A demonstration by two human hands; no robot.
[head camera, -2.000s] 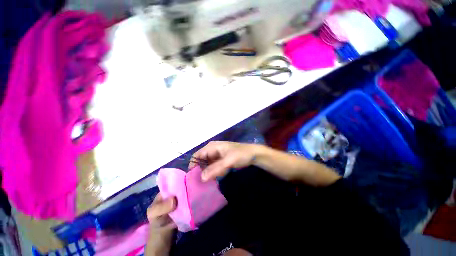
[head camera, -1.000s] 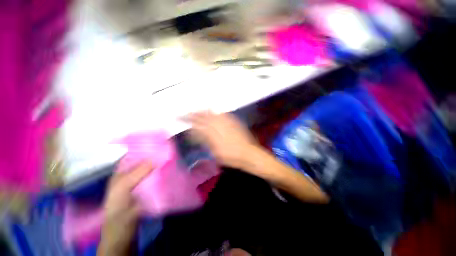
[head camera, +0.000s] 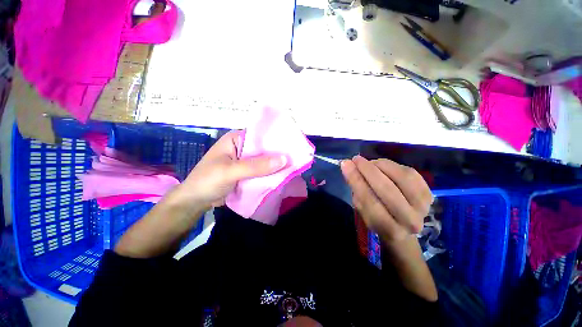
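Note:
A light-pink sewn piece [head camera: 271, 137] with a hot-pink edge is held above the lap, in front of the table edge. My left hand [head camera: 223, 169] grips it, thumb on top and fingers behind. My right hand [head camera: 386, 191] is to its right, with thumb and forefinger pinched on a thin pale strand or pin-like thing [head camera: 328, 158]. That thing reaches to the right corner of the piece; I cannot tell whether it is thread or a tool. The right hand's other fingers are curled.
Scissors [head camera: 440, 96] and blue-orange snips [head camera: 426, 39] lie by the machine bed [head camera: 376, 54]. Hot-pink pieces [head camera: 507, 108] are stacked at right, with a large hot-pink heap [head camera: 70, 45] at left. Light-pink pieces [head camera: 127, 182] hang over the left blue basket [head camera: 48, 211]; another basket [head camera: 475, 236] is at right.
The view has swung so the table edge runs nearly level. The light-pink piece is now raised in my left hand, and my right hand has moved off to its right, pinching the thin thing.

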